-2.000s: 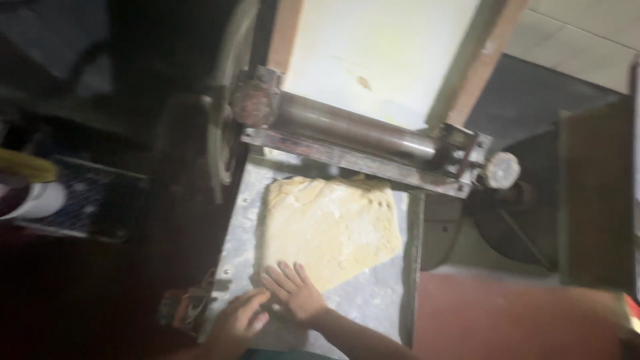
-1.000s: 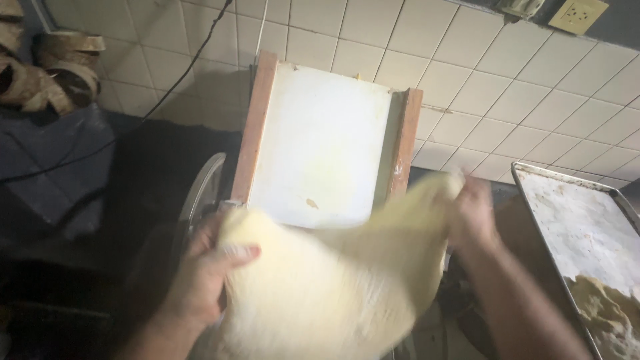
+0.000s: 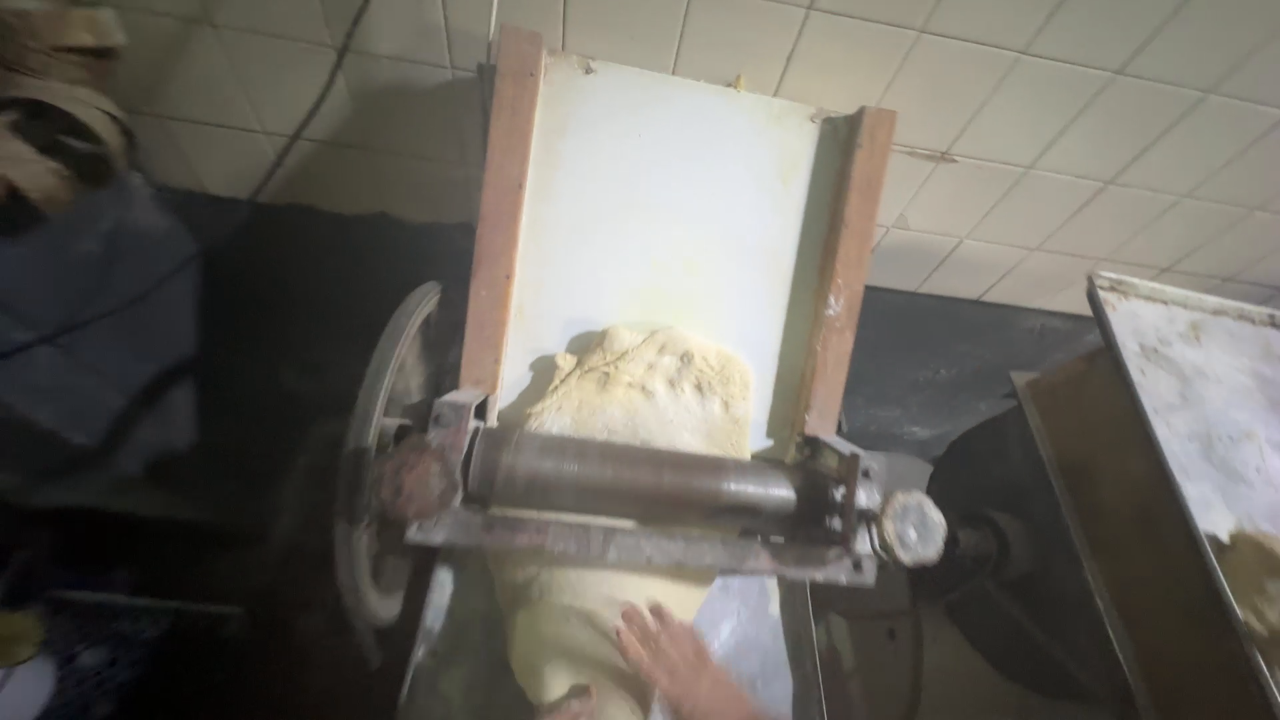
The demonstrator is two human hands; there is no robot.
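Note:
A sheet of dough point(image 3: 650, 390) lies on the white feed board point(image 3: 670, 220) behind the metal roller point(image 3: 630, 480) of a dough sheeter. More dough comes out below the roller onto a metal tray. My right hand point(image 3: 670, 650) rests on that lower dough with its fingers spread. At the bottom edge, only a small part of my left hand point(image 3: 570, 703) shows against the dough; its fingers are mostly cut off by the frame.
A large wheel point(image 3: 375, 460) stands at the sheeter's left, and a round knob point(image 3: 912, 527) sits at its right end. Wooden rails point(image 3: 850, 270) flank the board. At the right is a metal baking tray point(image 3: 1150, 410) with dough on it. Behind rises a tiled wall point(image 3: 1000, 120).
The dough, held up in both hands a second ago, now lies on the board and passes through at the roller. My hands have moved down below the roller.

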